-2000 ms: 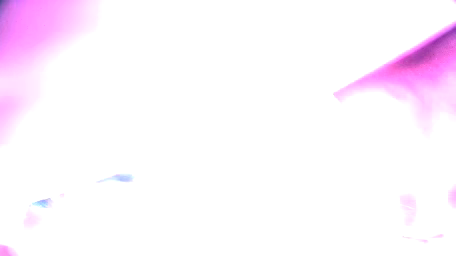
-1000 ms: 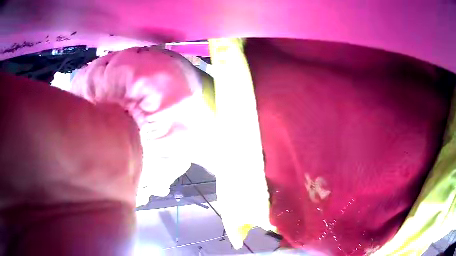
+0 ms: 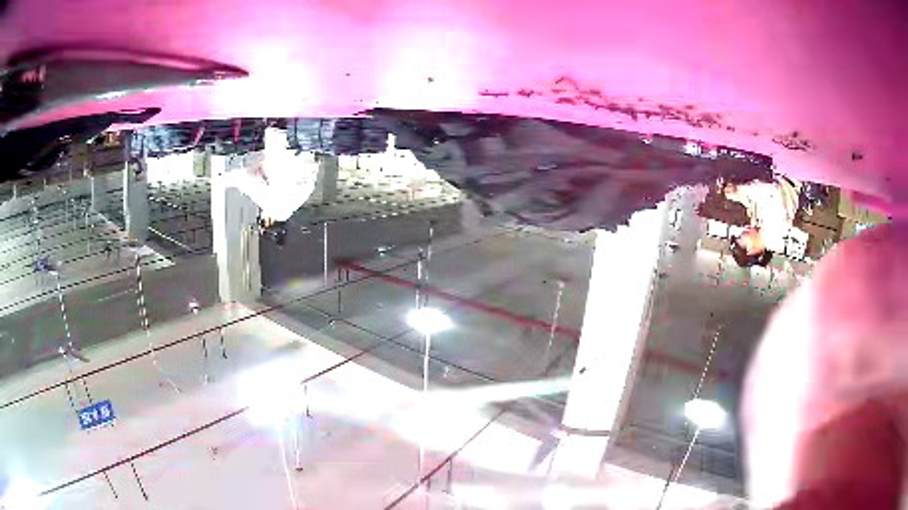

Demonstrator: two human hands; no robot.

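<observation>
The picture is upside down, with the ceiling at the bottom. A pink tabletop (image 3: 558, 50) runs across the top, with small dark specks along its edge. A blurred, rounded, skin-toned shape (image 3: 846, 379), seemingly part of a hand very close to the lens, fills the lower right edge. I cannot tell whose hand it is, which side it belongs to, or whether it holds anything. No other hand can be made out. A dark glossy object (image 3: 119, 80) lies at the top left; its kind is unclear.
Below the pink edge hangs a dark crumpled mass (image 3: 558, 174), unclear in kind. A person (image 3: 762, 214) shows upside down at right. White pillars (image 3: 612, 339), ceiling lamps (image 3: 429, 320) and a blue sign (image 3: 97, 414) are also inverted.
The view has swung from white glare, then close red, pink and yellow cloth, to the inverted room and ceiling. The skin-toned shape now stands at right.
</observation>
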